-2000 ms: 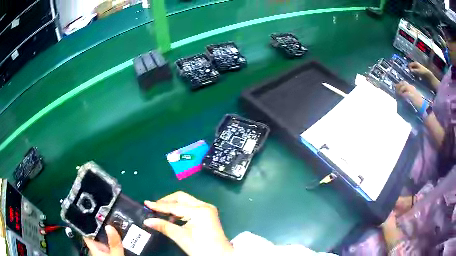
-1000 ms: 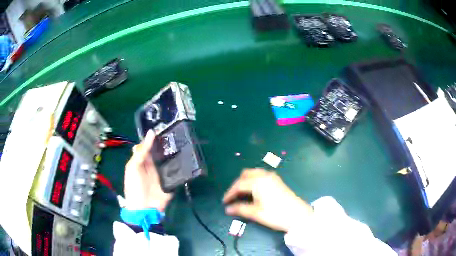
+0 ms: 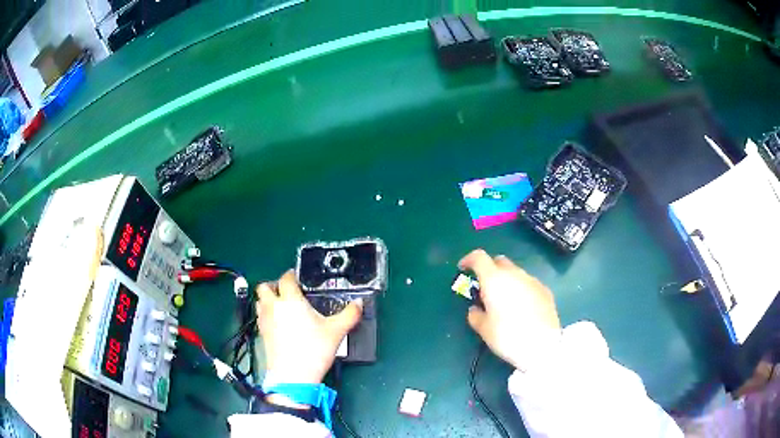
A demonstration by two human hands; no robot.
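Observation:
The trail camera unit lies on the green mat, its clear-edged upper half with the lens ring towards the back. My left hand is on its lower half, covering much of it. A cable runs from its bottom. My right hand holds a small pale piece between thumb and finger; a thin black cable trails below that hand. Another small pale square piece lies on the mat. The cyan-and-magenta card lies behind, with a small green item on top.
DC power supplies with red digits and clip leads stand at left. An open housing with circuit board touches the card. Similar housings and a ribbed black block are at the rear. A black tray and clipboard are at right.
The unit was held up at an angle and now lies on the mat, turned, under my left hand. My right hand, empty and blurred before, has moved right and back and now holds the pale piece.

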